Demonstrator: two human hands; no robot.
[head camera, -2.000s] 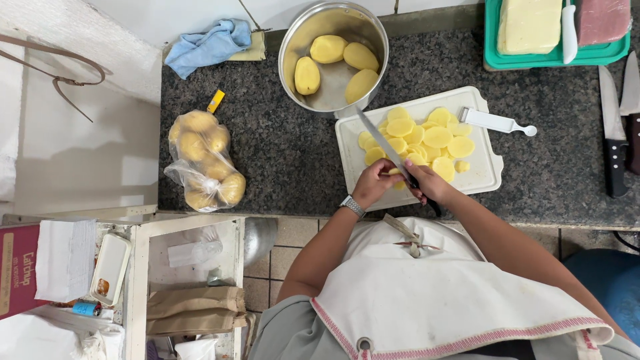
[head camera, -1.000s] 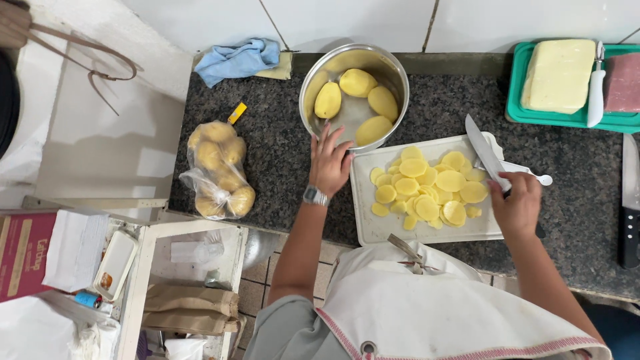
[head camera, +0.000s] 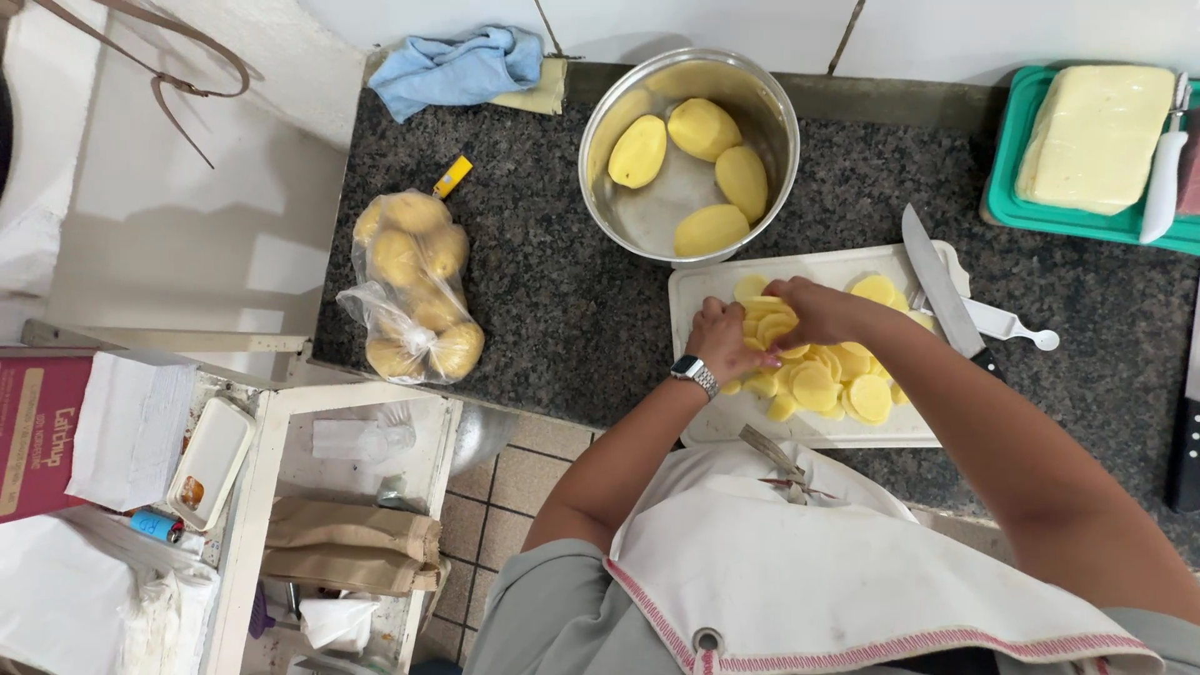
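Observation:
Thin potato slices (head camera: 814, 386) lie heaped on a white cutting board (head camera: 698, 427). My left hand (head camera: 722, 339), with a watch at the wrist, and my right hand (head camera: 808, 311) close in from both sides on a bunch of slices at the board's left part. A kitchen knife (head camera: 942, 281) with a black handle rests across the board's right edge, over a white-handled peeler-like tool (head camera: 998, 321). Behind the board stands a steel pot (head camera: 670, 211) with several peeled whole potatoes (head camera: 703, 129) inside.
A tied plastic bag of potatoes (head camera: 412, 281) lies at left beside a yellow tag (head camera: 453, 176). A blue cloth (head camera: 459, 67) lies by the wall. At right are a green tray (head camera: 1008, 178) with a cheese block (head camera: 1095, 141) and another black-handled knife (head camera: 1186, 459). Open shelving (head camera: 272, 441) stands lower left.
Two seconds ago my right hand held the knife over the slices; now the knife lies at the board's right. My left hand has moved from the pot's rim to the slices, and both hands grasp some.

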